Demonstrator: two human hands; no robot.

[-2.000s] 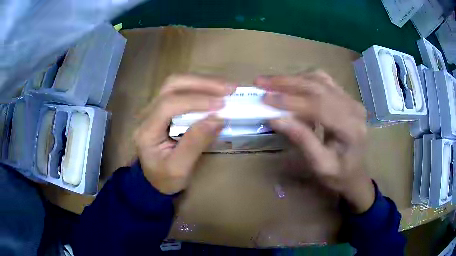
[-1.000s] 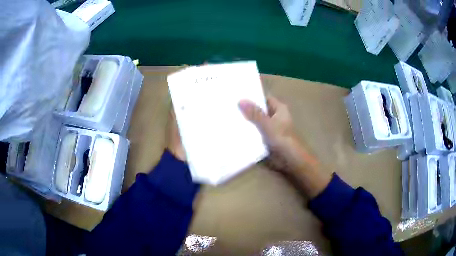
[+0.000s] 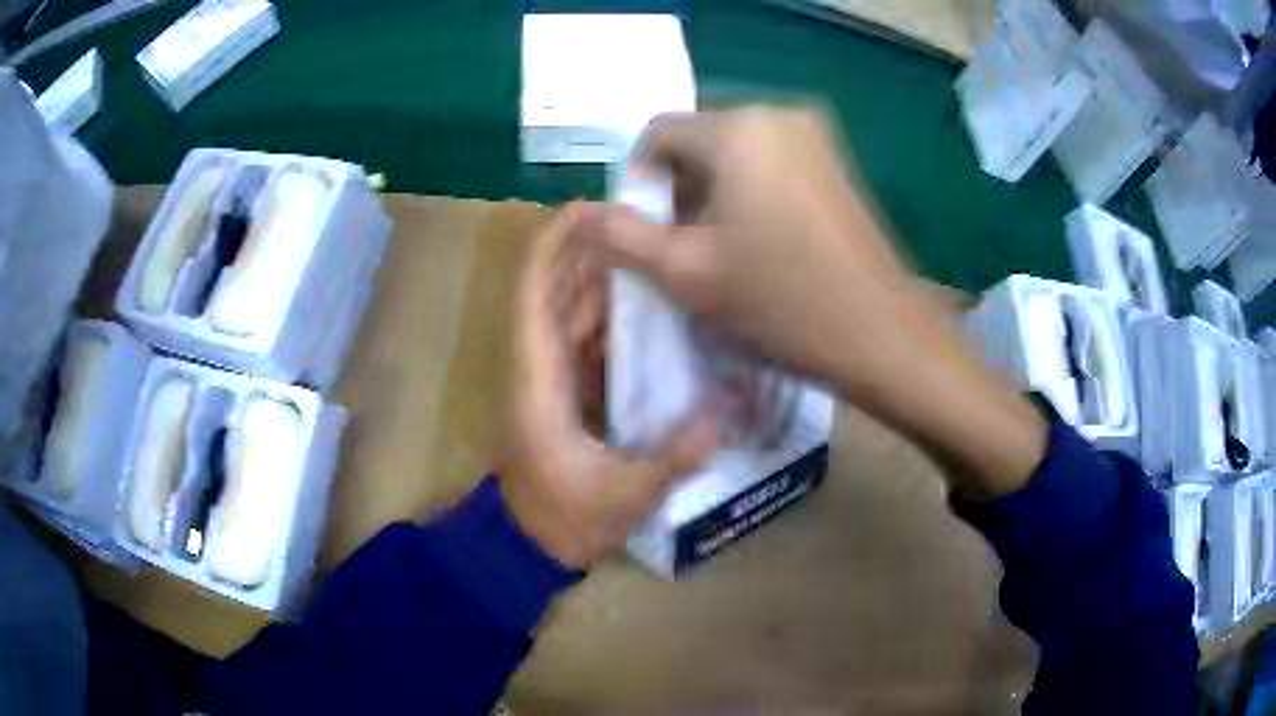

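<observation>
A white retail box with a dark strip with white lettering at its near end lies tilted above the cardboard sheet, partly hidden by my hands. My left hand is wrapped around its left side, thumb towards the box. My right hand reaches across from the right and its fingers are at the far end of the box; the hand is blurred and covers the box's upper part. A closed white box lies on the green surface beyond the cardboard.
Stacked blister trays with cream hand warmers stand at the left and right. More white boxes lie at the far left. Pale thin cartons lean at the far right. A person's pale sleeve is at the left edge.
A closed white box now lies on the green surface. The box between my hands now shows its dark lettered strip. My right hand has moved to its far end. The person's sleeve has drawn back left.
</observation>
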